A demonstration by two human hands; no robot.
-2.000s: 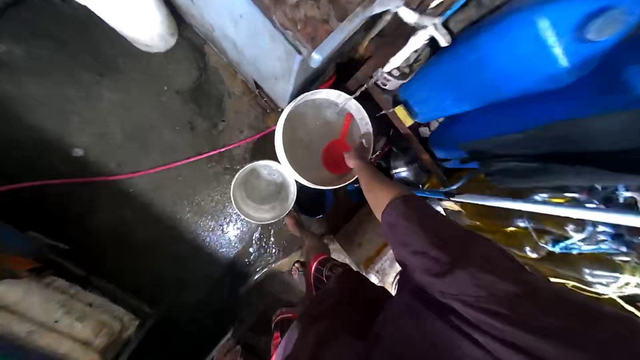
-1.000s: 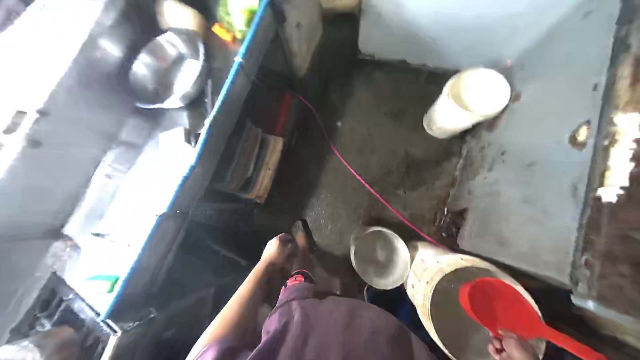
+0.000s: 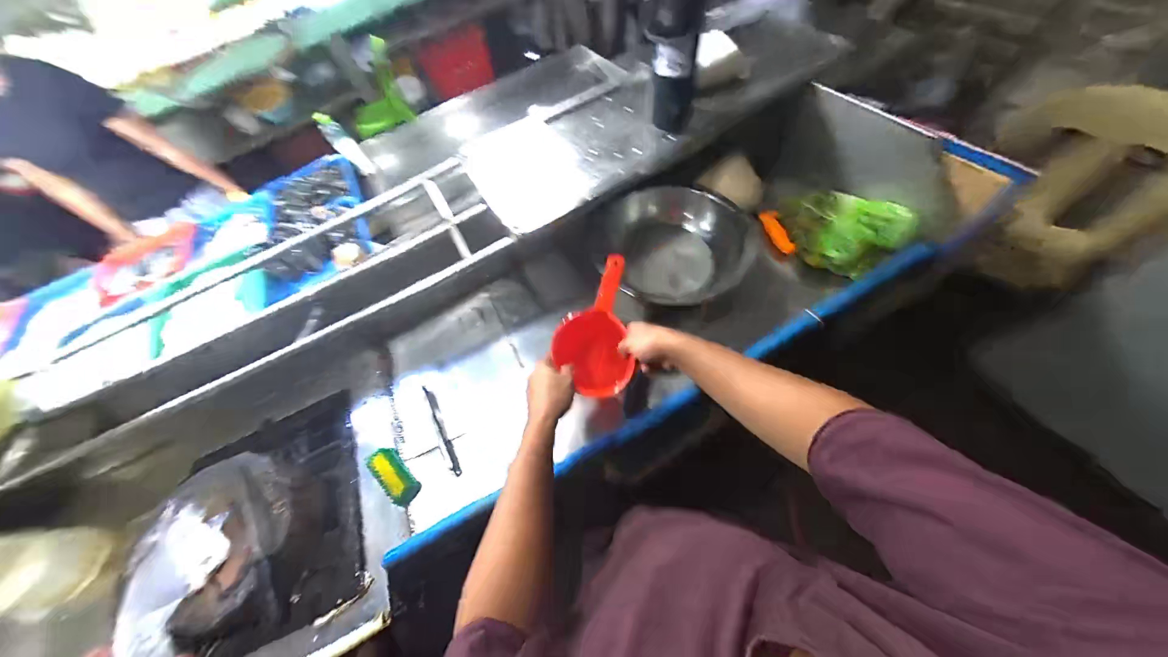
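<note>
A red plastic dipper [image 3: 591, 354] is held between both hands above the metal counter [image 3: 511, 429], its handle pointing away from me. My left hand [image 3: 550, 391] grips the left side of its rim. My right hand [image 3: 650, 347] holds the right side of the rim. Just beyond the dipper, a round metal basin [image 3: 677, 246] rests on the counter. To the left lie a thin dark utensil, perhaps a knife [image 3: 442, 431], and a green and yellow sponge [image 3: 393, 476]. What the dipper contains cannot be told.
Right of the basin lie a green plastic bag [image 3: 853, 233] and an orange object [image 3: 777, 234]. A blue edge [image 3: 803, 333] borders the counter. Metal rails [image 3: 447, 219] run behind. A person [image 3: 82, 155] works at a blue tray at upper left. A dark bottle-like container [image 3: 673, 68] stands behind.
The view has swung from the floor to the counter. The dipper, held by the right hand over a white bucket before, is now over the counter with both hands on it.
</note>
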